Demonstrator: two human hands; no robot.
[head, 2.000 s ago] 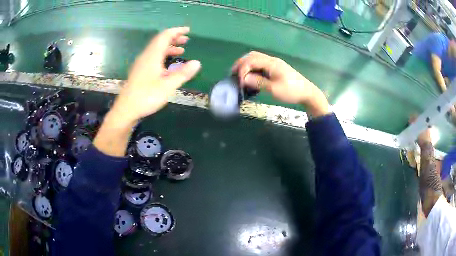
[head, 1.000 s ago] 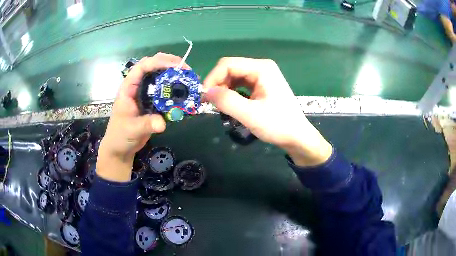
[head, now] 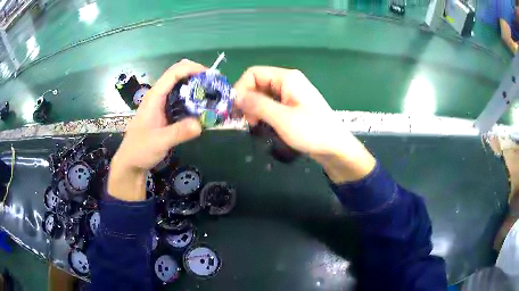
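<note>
My left hand (head: pixel 156 122) holds a round blue circuit board (head: pixel 196 96) in a black housing, board side facing me. The board has a dark central hole, a green-teal round spot at its lower edge and a short white lead (head: pixel 218 61) sticking up. My right hand (head: pixel 284 108) has its fingertips at the board's right edge. A dark round part (head: pixel 280 149) hangs under my right palm, partly hidden and blurred. What my right fingertips pinch is too blurred to tell. Several wired round covers (head: pixel 186 181) with grey faces and black rims lie piled on the bench at the left.
A whitish worn metal edge (head: pixel 398 121) separates the dark green bench from the green belt (head: pixel 341 74). Units (head: pixel 42 108) stand on the belt at the left, one with a grey disc. People's arms show at the right edge. A grey metal post (head: pixel 503 96) stands at the right.
Two seconds ago my left hand was open and my right held a blurred grey disc. Since then my left hand has taken the blue board unit. Over the last second both hands stay at it.
</note>
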